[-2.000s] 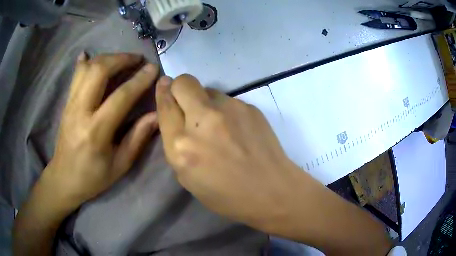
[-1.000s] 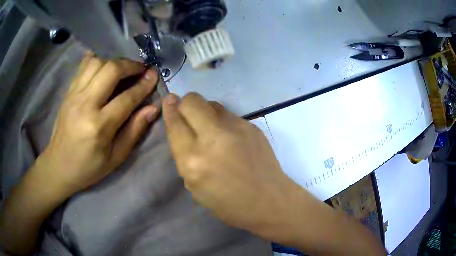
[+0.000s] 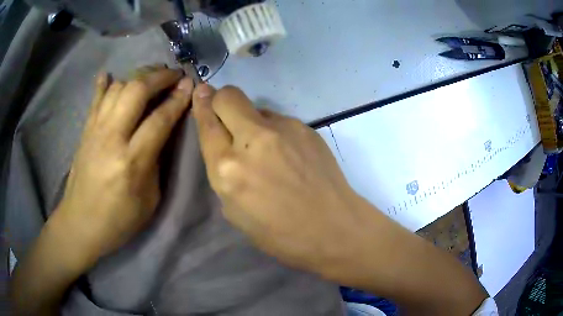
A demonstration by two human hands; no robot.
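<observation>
The grey-brown garment piece (image 3: 185,247) covers the machine bed on the left and hangs toward me. Its narrow edge (image 3: 194,75) runs up to the presser foot (image 3: 183,50). My left hand (image 3: 120,154) lies on the cloth, thumb hidden, with fingertips at the edge just below the foot. My right hand (image 3: 265,160) pinches the edge between thumb and curled index finger, close to my left fingertips. The needle plate (image 3: 210,52) shows partly beside the foot. The needle tip cannot be made out.
The white ribbed knob (image 3: 253,29) is right of the foot. Black thread snips (image 3: 472,48) lie on the machine bed (image 3: 346,55) at upper right. A dark gap separates the bed from the white tabletop (image 3: 432,148) with its ruler marks. A yellow tray (image 3: 546,99) is at far right.
The view has shifted slightly since a second ago. My left thumb, visible before, is now hidden. Both hands remain at the cloth edge, my right fingertips nearer to my left ones.
</observation>
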